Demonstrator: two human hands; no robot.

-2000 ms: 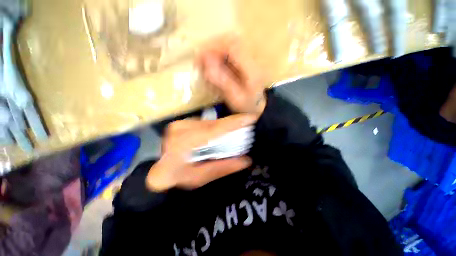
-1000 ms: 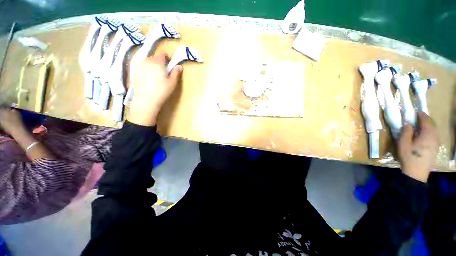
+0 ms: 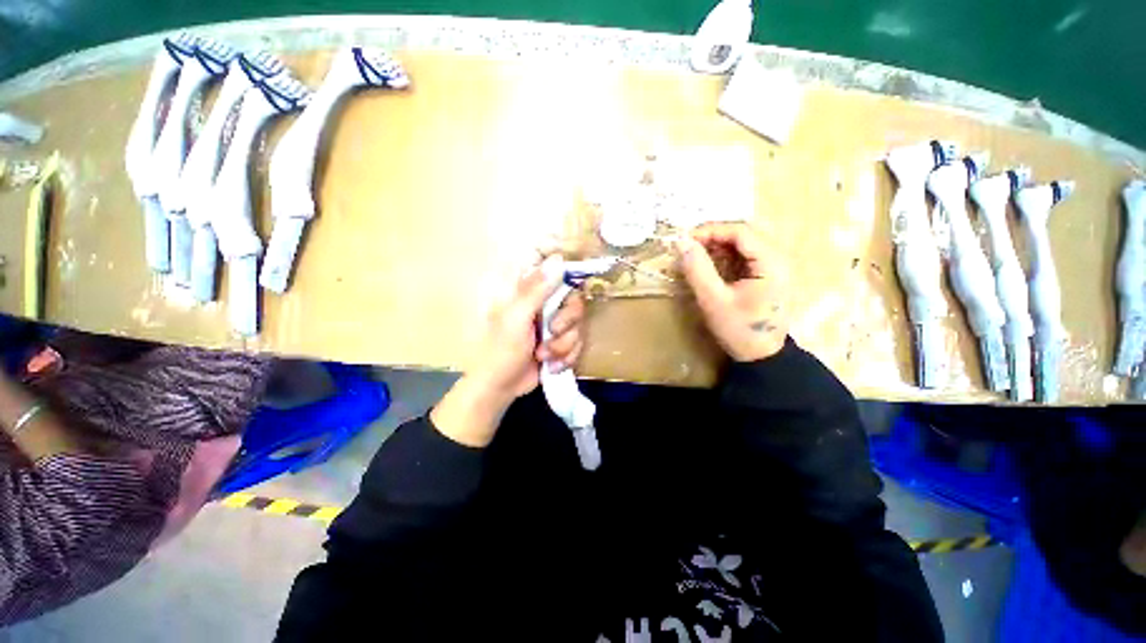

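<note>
My left hand (image 3: 525, 333) is closed around a pale grey-white moulded part (image 3: 568, 399). Its flared, dark-striped end points up and right toward the work board, and its narrow stub end hangs down past the bench edge. My right hand (image 3: 729, 286) is just right of the flared end, fingertips pinched on a very thin applicator stick (image 3: 647, 269) that reaches toward that end. Whether its tip touches the part cannot be told. The white glue or paint puddle (image 3: 626, 224) lies on the board (image 3: 616, 289) just beyond my hands.
Several moulded parts lie at the left (image 3: 292, 163) and more at the right (image 3: 924, 264). A squeeze bottle (image 3: 721, 38) and white pad (image 3: 760, 101) are at the far edge, beside the green conveyor (image 3: 503, 15). A person in a striped sleeve (image 3: 101, 415) sits at the left.
Both hands have come to the middle from the rows at left and right. The left hand brought one part over; the right hand left the right row and now pinches the stick.
</note>
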